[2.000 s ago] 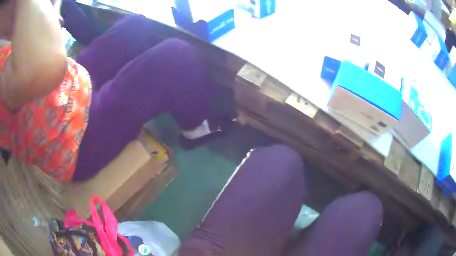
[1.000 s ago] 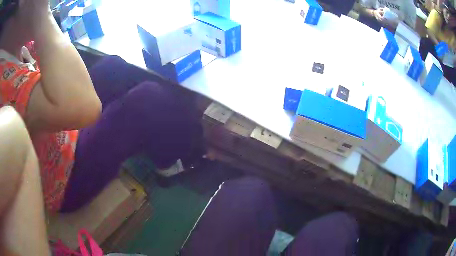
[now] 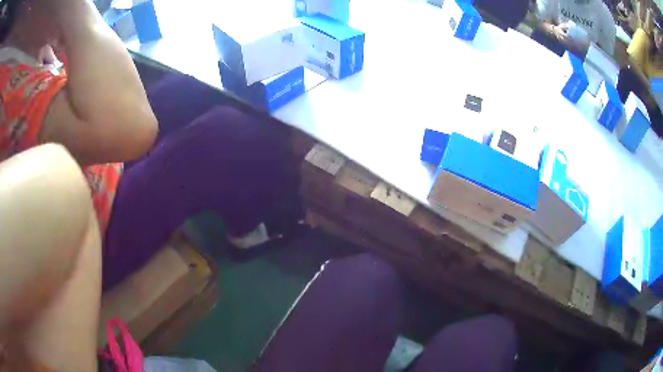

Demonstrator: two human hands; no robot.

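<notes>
Neither of my hands is in view. A bare bent arm, probably my left one, fills the lower left, with its hand out of the picture. Nearest in front, a white carton with a blue top (image 3: 485, 178) lies at the table's edge. A carton with a blue outline print (image 3: 561, 202) stands right beside it. A small blue box (image 3: 434, 145) and a small white carton with a dark square (image 3: 507, 142) sit behind them.
The white table (image 3: 392, 123) has a rough wooden edge. More blue and white cartons (image 3: 331, 49) stand at the back left and right. A seated person in orange (image 3: 25, 102) is close at left. A brown box (image 3: 156, 290) and pink straps (image 3: 123, 349) lie low left. Other people are across the table.
The view has swung left and up, showing more of the table and its cartons. The bare arm at lower left has come into view and now reaches further in.
</notes>
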